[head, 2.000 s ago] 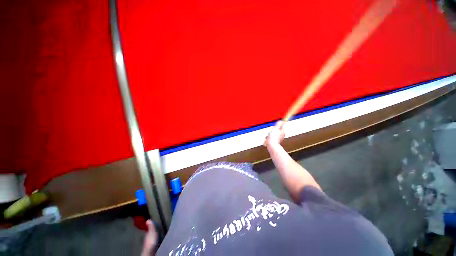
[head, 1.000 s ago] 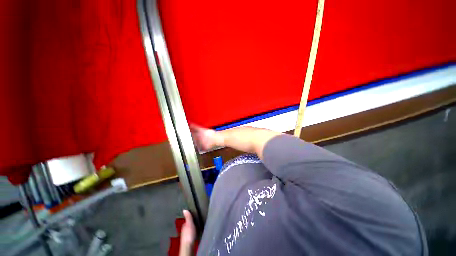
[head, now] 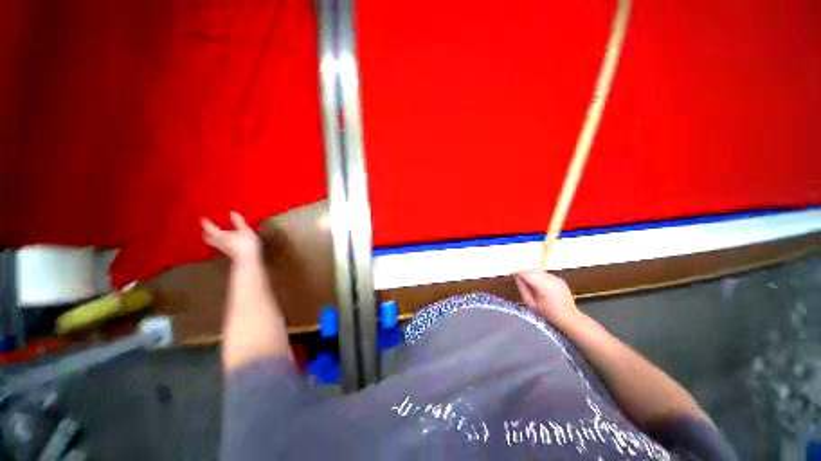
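A bright red fabric ply [head: 477, 126] covers the table right of two metal bars [head: 347, 207] that cross the table side by side. Loose red fabric [head: 180, 135] lies left of the bars. My left hand [head: 234, 241] is at the near edge of this loose fabric, fingers spread, holding nothing that shows. My right hand [head: 546, 293] is at the table's near edge, closed at the near end of a long pale smoothing stick [head: 589, 131]. The stick lies across the red ply, leaning to the right at its far end.
A blue fabric edge and white underlay paper [head: 468, 265] run along the brown table edge [head: 648, 276]. Blue fittings [head: 388, 314] sit at the bars' near end. A yellow roll [head: 103, 311] and a white block [head: 56, 275] are at the left. Grey floor lies below.
My left hand has come up from beside the bars' near end to the loose fabric. My right hand has moved from beside the bars to the stick's near end. The view has shifted left.
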